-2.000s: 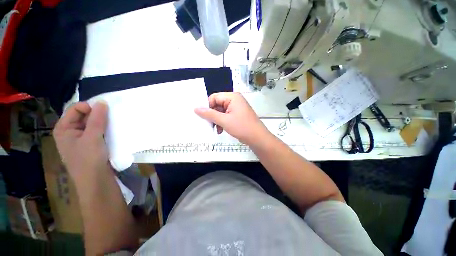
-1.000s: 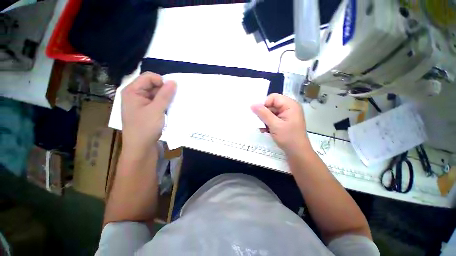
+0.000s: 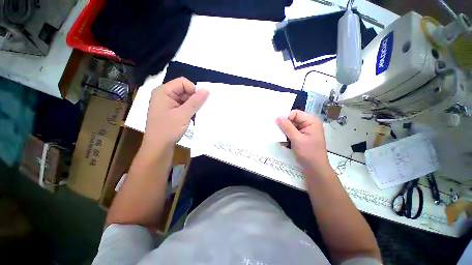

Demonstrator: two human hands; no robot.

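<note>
A plain white paper pattern (image 3: 240, 114) is held by both hands over a long black cut panel (image 3: 227, 78) on the white table. The panel shows along the paper's far edge and at its right end. My left hand (image 3: 173, 111) pinches the paper's left end between thumb and fingers. My right hand (image 3: 303, 135) pinches its right end, close to the black panel. The paper hides most of the panel, so I cannot tell whether the fingers also hold the cloth.
A cream sewing machine (image 3: 385, 62) with a white lamp (image 3: 349, 46) stands at right. Small black pieces (image 3: 313, 39) lie behind. Shears (image 3: 408, 199) and a written note (image 3: 402, 160) lie right. Bulky black cloth (image 3: 147, 36) and a red basket (image 3: 85, 33) are at left; cardboard boxes (image 3: 97, 147) below.
The view has swung left, so the table, machine and hands appear turned and further right. Both hands keep their hold on the paper, which still lies over the black panel.
</note>
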